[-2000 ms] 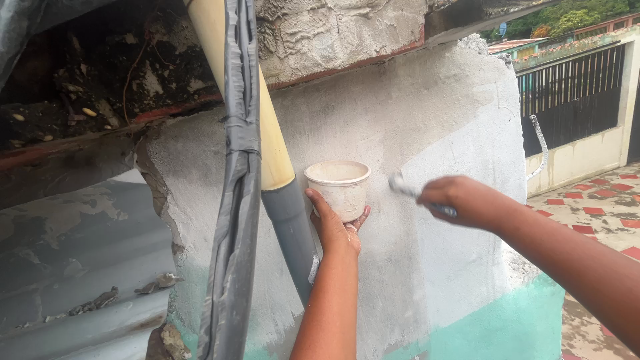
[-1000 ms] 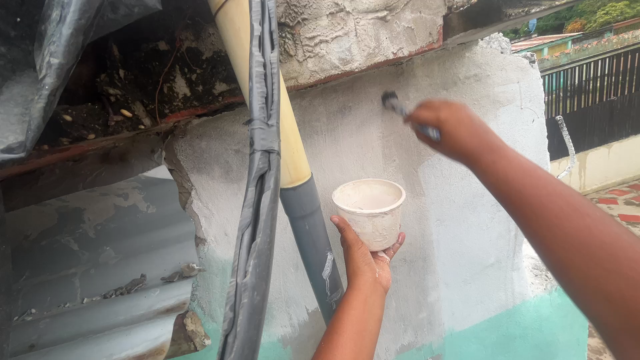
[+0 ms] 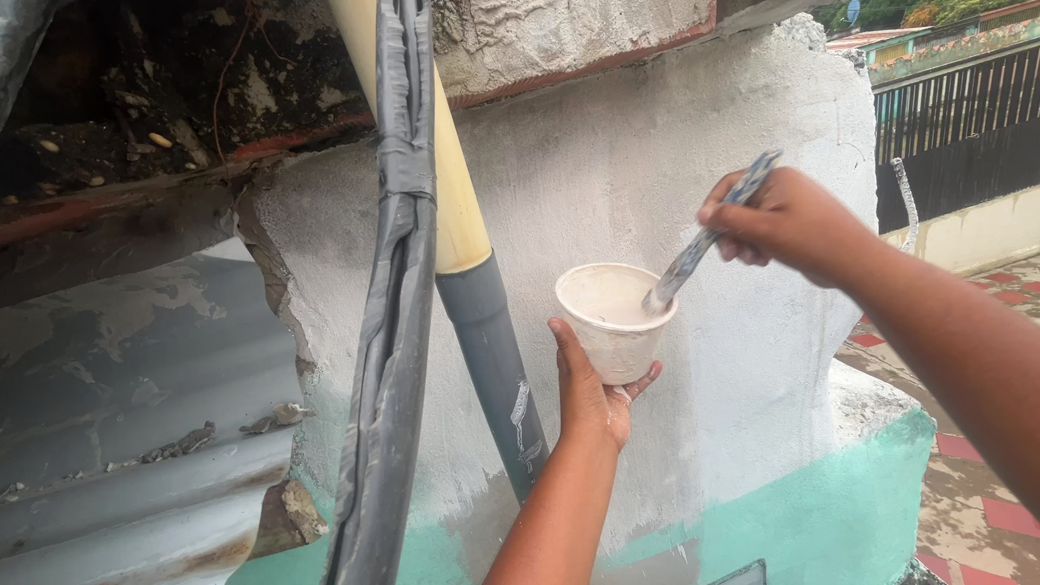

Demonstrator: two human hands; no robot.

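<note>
My left hand (image 3: 597, 398) holds up a white plastic tub (image 3: 615, 345) by its base and side, with whitish liquid inside. White smears mark the fingers. In my right hand (image 3: 772, 219) is a paintbrush (image 3: 703, 240) with a paint-spattered handle, tilted down to the left. Its bristle end dips inside the tub at the right of the rim, so the tips are partly hidden. Behind both hands stands a rough cement wall (image 3: 756, 357), partly white, partly grey, with a turquoise band (image 3: 829, 504) along the bottom.
Left of the tub, a cream and grey plastic pipe (image 3: 487, 333) slants down, crossed by a bundle wrapped in grey plastic (image 3: 398, 244). Corrugated metal sheets (image 3: 146, 512) lie lower left. A concrete ledge (image 3: 569, 41) overhangs the wall. A black fence (image 3: 959, 130) and tiled ground (image 3: 1007, 512) are at right.
My right hand has brought the brush from the wall's upper part down into the tub. My left hand still holds the tub.
</note>
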